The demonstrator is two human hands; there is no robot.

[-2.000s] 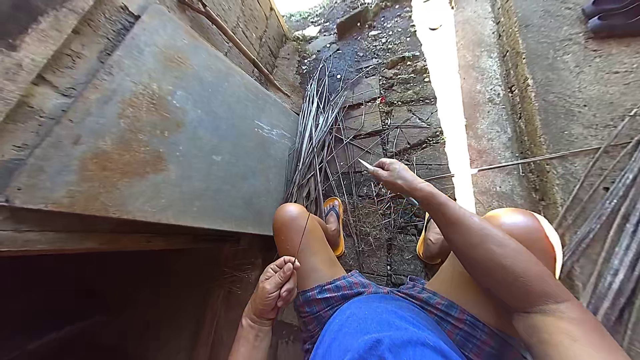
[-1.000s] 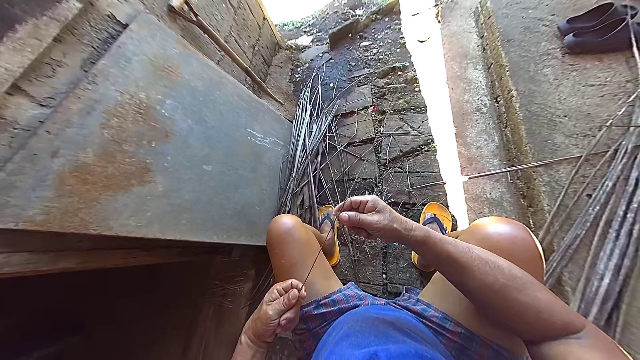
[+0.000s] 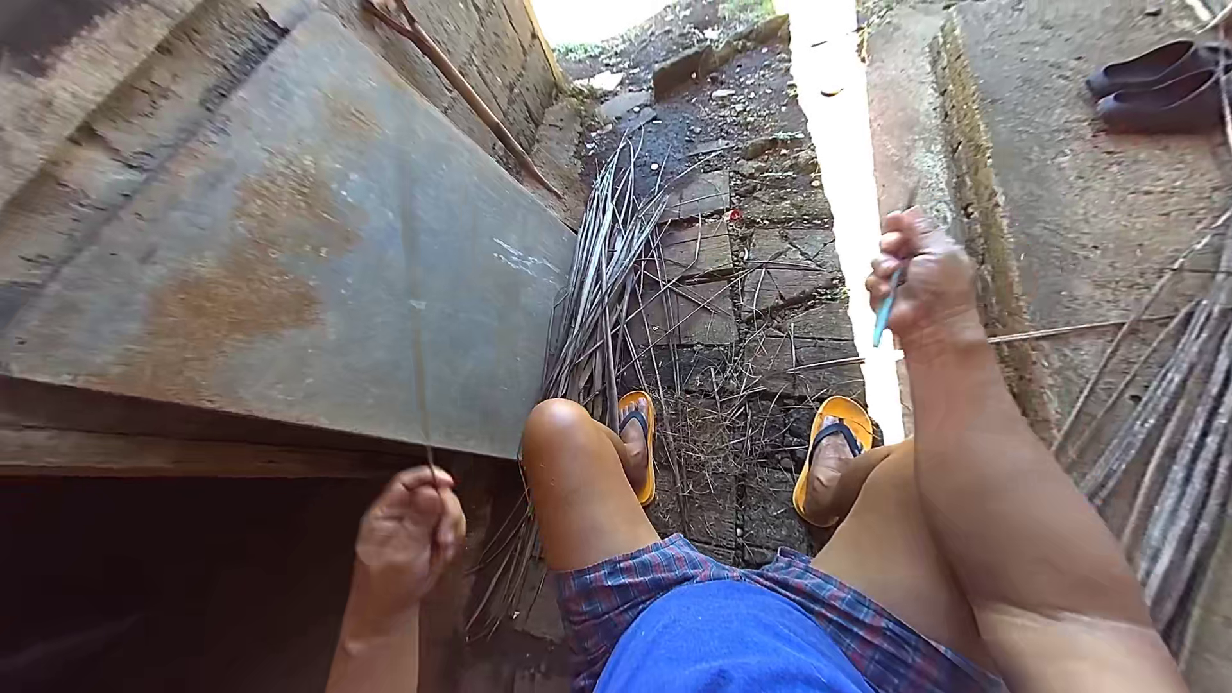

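Note:
My left hand (image 3: 409, 534), at the lower left, pinches the lower end of a thin dark strip (image 3: 419, 356), which stands up in front of the grey slab and is blurred. Out to the right, my right hand (image 3: 922, 279) is closed around a small tool with a light-blue handle (image 3: 886, 310); its working end is mostly hidden by the fingers. A bundle of dry, thin palm-leaf ribs or sticks (image 3: 602, 279) lies beyond my knee, along the slab's edge.
A grey, brown-stained slab (image 3: 385, 250) fills the left side. Behind it, a wooden stick (image 3: 472, 96) leans on the block wall. Thin scraps litter the paving (image 3: 698, 308). Dark shoes (image 3: 1160, 96) rest at the upper right, above long dry stalks (image 3: 1184, 462).
My right hand has moved away from the strip, out to the right. The strip in my left hand now points upward; one second ago it slanted toward my right hand.

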